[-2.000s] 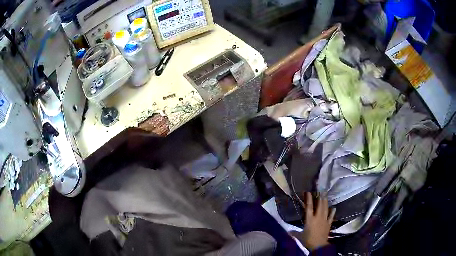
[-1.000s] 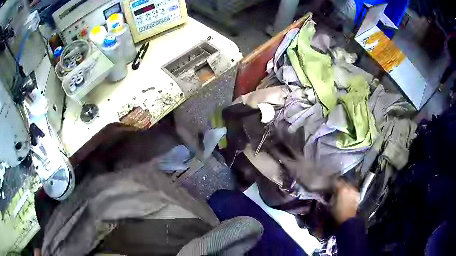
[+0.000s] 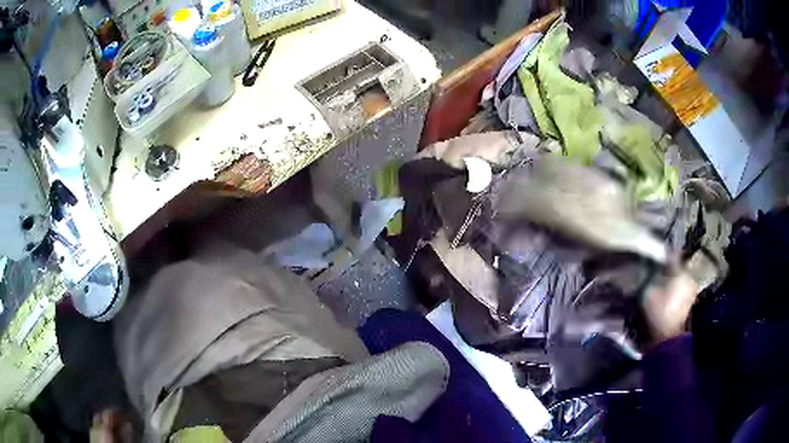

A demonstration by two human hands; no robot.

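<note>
A grey-brown garment with a ribbed part lies over my lap at the lower left, with a bit of lime-green at the bottom edge. My right hand, blurred, is at the right garment pile. It grips the end of a light grey-brown garment, which is blurred and raised over the pile. Only a few fingers of my left hand show at the bottom left edge, beside the lap garment; what they hold is hidden.
The machine's rounded arm bed is at the left. The cream table bears a parts tray, bottles and a control panel. A reddish wooden board stands between table and pile. A white-orange carton is at the upper right.
My right hand has moved right across the pile and now lifts light cloth there. The lap garment has shifted, and my left fingers have come into view.
</note>
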